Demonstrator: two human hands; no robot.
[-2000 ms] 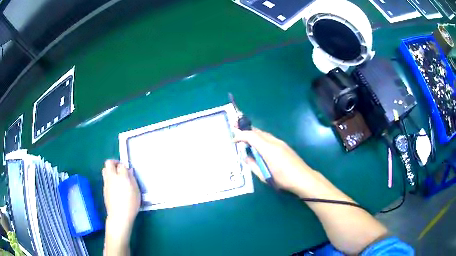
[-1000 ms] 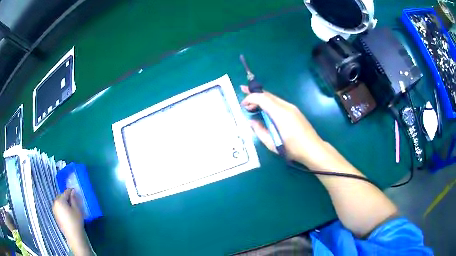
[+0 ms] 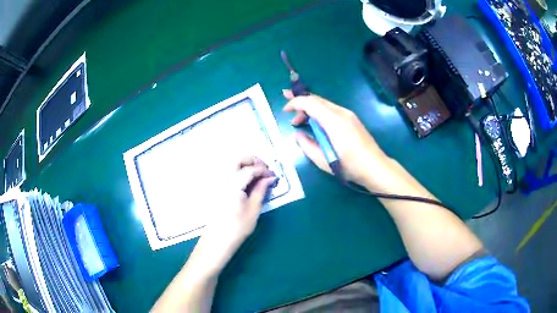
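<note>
A panel (image 3: 189, 165) lies flat and slightly turned on the green bench, its centre glaring white inside a dark line and a pale border. My left hand (image 3: 243, 198) is over its right part, thumb and fingers pinched together at the corner ring mark; whether a small piece is between them cannot be told. My right hand (image 3: 345, 137) holds the soldering iron (image 3: 322, 139) by its blue handle, beside the panel's right edge. The iron's tip points up and away, above the bench, not on the panel.
The blue small-parts box (image 3: 90, 241) and panel stack (image 3: 52, 250) are at left. Laid-out panels (image 3: 63, 110) lie beyond. At right are the iron holder (image 3: 400, 64), brown tip-cleaning tray (image 3: 425, 110), soldering station (image 3: 465, 55), white round hood (image 3: 382, 21) and blue parts bin (image 3: 504, 36).
My left hand has gone from the panel's left edge to the blue box, then onto the panel's ring corner. My right hand still holds the iron. The view has shifted.
</note>
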